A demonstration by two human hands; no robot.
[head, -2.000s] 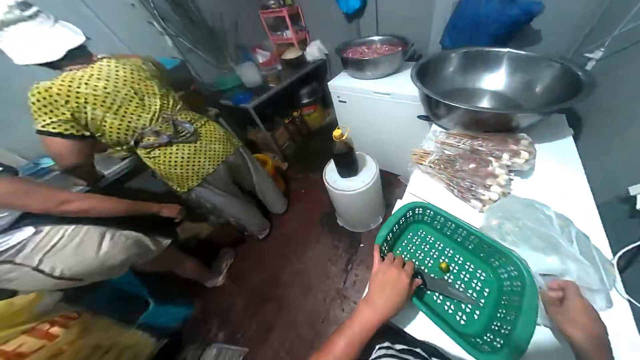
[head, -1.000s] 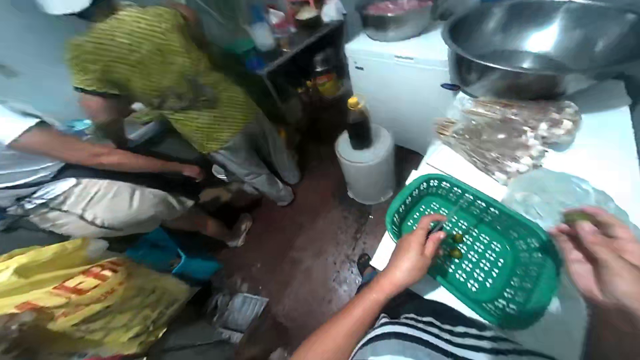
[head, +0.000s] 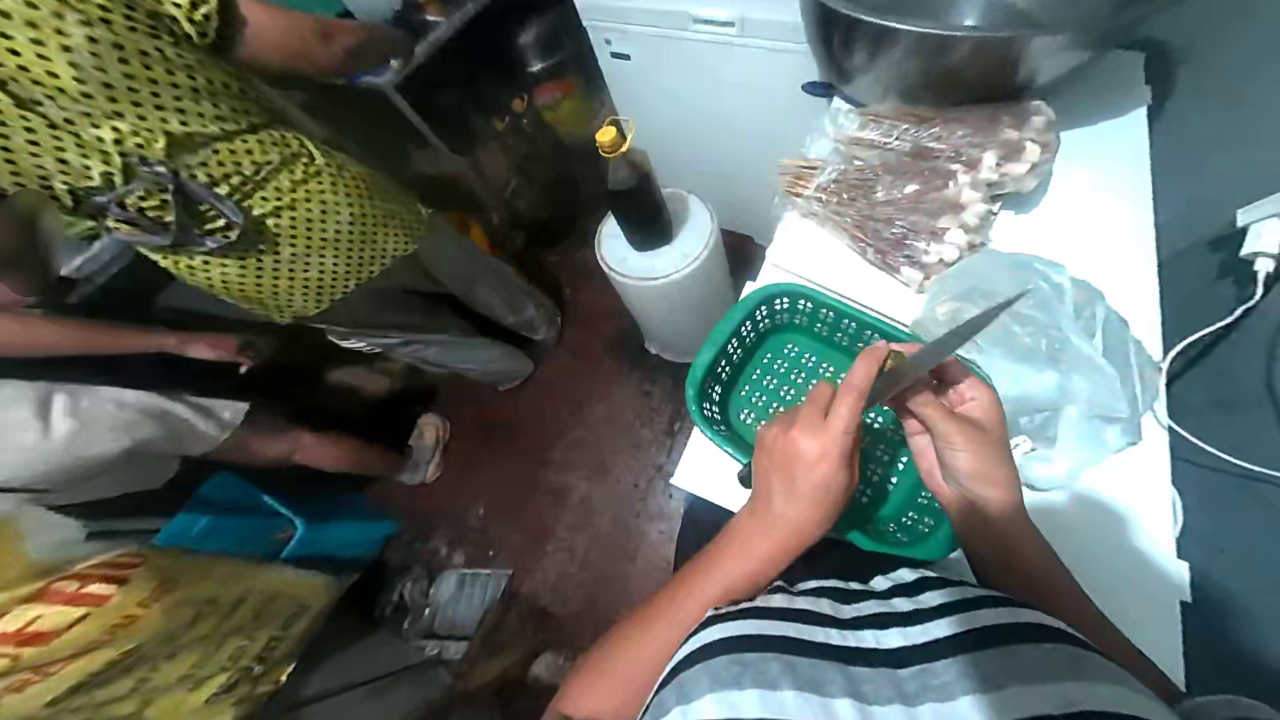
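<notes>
My left hand (head: 805, 455) grips a knife (head: 955, 345) by its handle, and the blade points up and right over a green plastic basket (head: 715, 375). The left index finger lies along the blade. My right hand (head: 965, 430) is close against the blade, its fingers bent around a small green fruit (head: 893, 358), mostly hidden by blade and fingers. Both hands are above the basket, which rests on a white surface (head: 1110, 560). Bundled skewers of meat in clear plastic (head: 930, 185) and a clear plastic bag (head: 1050, 350) lie beyond and to the right.
A dark bottle with a yellow cap (head: 640, 205) stands on a white round container (head: 675, 290). A large metal basin (head: 920, 50) is at the back, beside a white chest freezer (head: 700, 90). Two people work at the left, near a yellow bag (head: 150, 640). A white cable (head: 1190, 420) hangs right.
The knife, earlier low in the basket in my left hand, is now raised with its blade by my right hand. My right hand has moved from the basket's right side to over it.
</notes>
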